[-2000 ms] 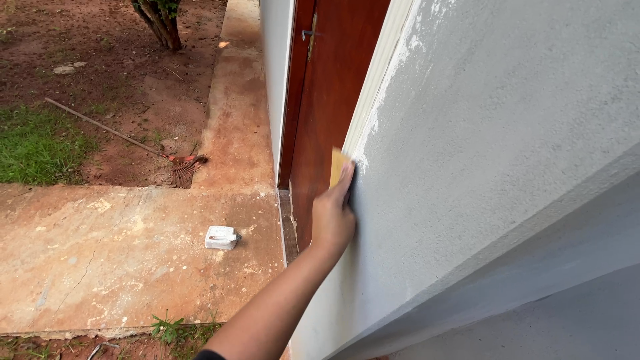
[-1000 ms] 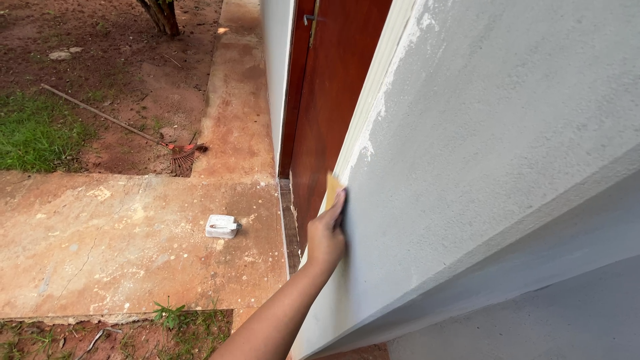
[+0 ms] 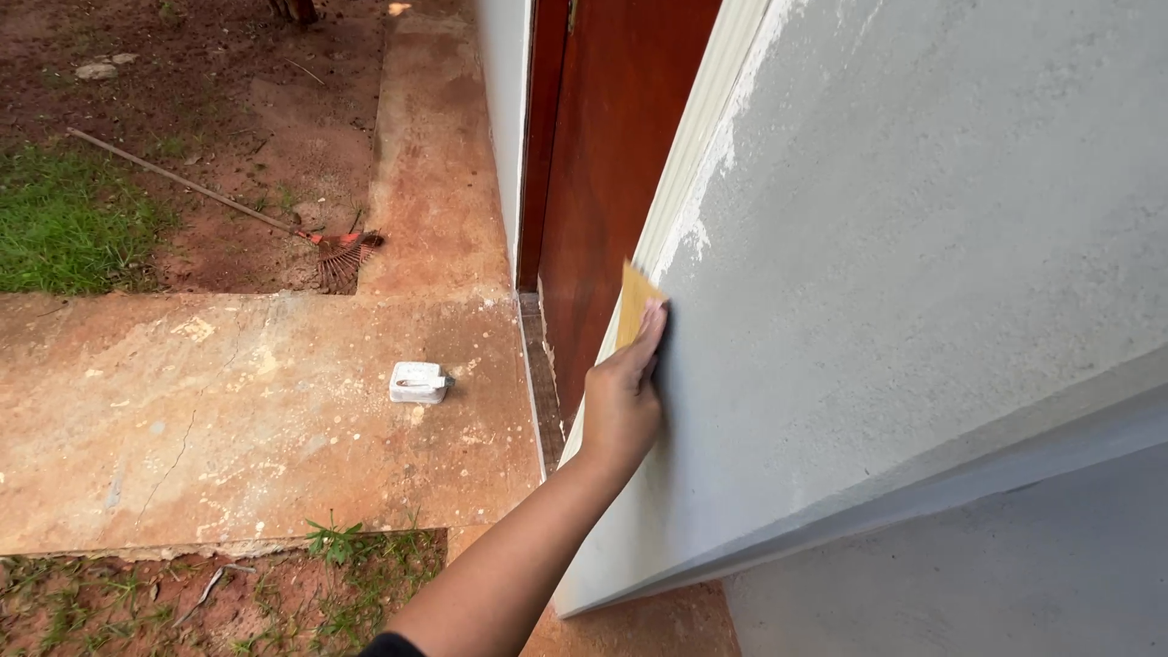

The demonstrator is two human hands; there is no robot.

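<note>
My left hand (image 3: 630, 379) reaches up from the bottom middle and grips a yellow sheet of sandpaper (image 3: 636, 306), holding it against the edge of the grey wall (image 3: 876, 246). The sheet lies beside the ribbed cream door trim (image 3: 680, 173). Just above it, a ragged white patch (image 3: 686, 235) runs along the wall's edge. Beyond the trim stands a reddish-brown door (image 3: 611, 128). A small white container (image 3: 417, 382) sits on the stained concrete, with a whitish tool lying across its top. My right hand is out of view.
A rake (image 3: 342, 251) with red fittings lies on the soil at the upper left, its head close to the concrete walkway (image 3: 438, 164). Grass (image 3: 68, 224) grows beside its handle. A narrow sill (image 3: 540, 392) runs below the door. The wall's lower edge slants across the right side.
Compared with two seconds ago, my left hand is lower along the trim, with the sandpaper still in its grip. It was beside the lower end of the white patch; now it is below it.
</note>
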